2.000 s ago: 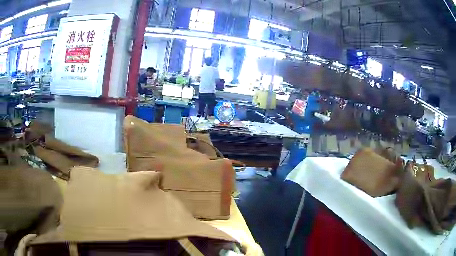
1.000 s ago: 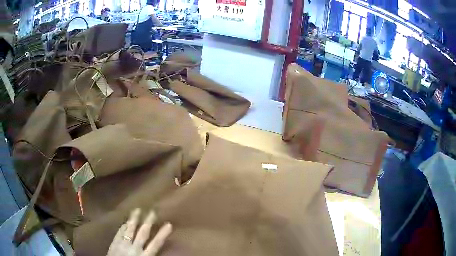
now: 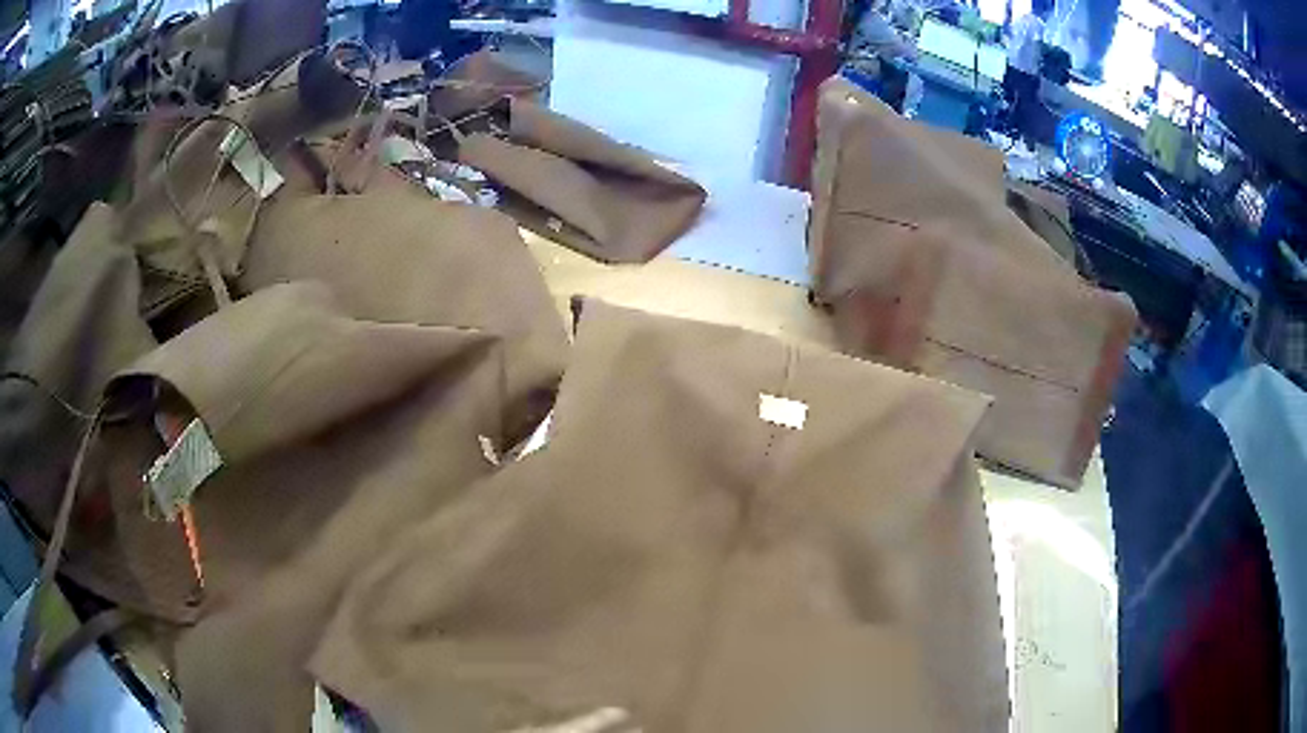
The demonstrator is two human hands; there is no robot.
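Observation:
A large brown bag body (image 3: 674, 530) lies flat in front of me, with a centre seam and a small white sticker (image 3: 783, 411) near its far edge. Part of what looks like my left hand (image 3: 581, 722) shows on the bag at the bottom edge of the picture. It is cut off and blurred, so its grip cannot be told. My right hand is out of the picture. Another brown bag (image 3: 330, 415) lies open at left, with a pale striped piece (image 3: 184, 470) and a thin orange strip (image 3: 192, 547) at its mouth.
More brown bags (image 3: 401, 258) are heaped at left and behind. A brown bag (image 3: 975, 329) with reddish-brown bands stands at right on the tan table covering (image 3: 1054, 616). A white column (image 3: 674, 108) and red pipe (image 3: 814, 86) stand behind. A white-covered table (image 3: 1269, 430) is at far right.
The view has tilted down from the workshop to the bags. The hand that lay spread on the bag has mostly left the bottom edge. The bag body now lies wider across the front, with new folds.

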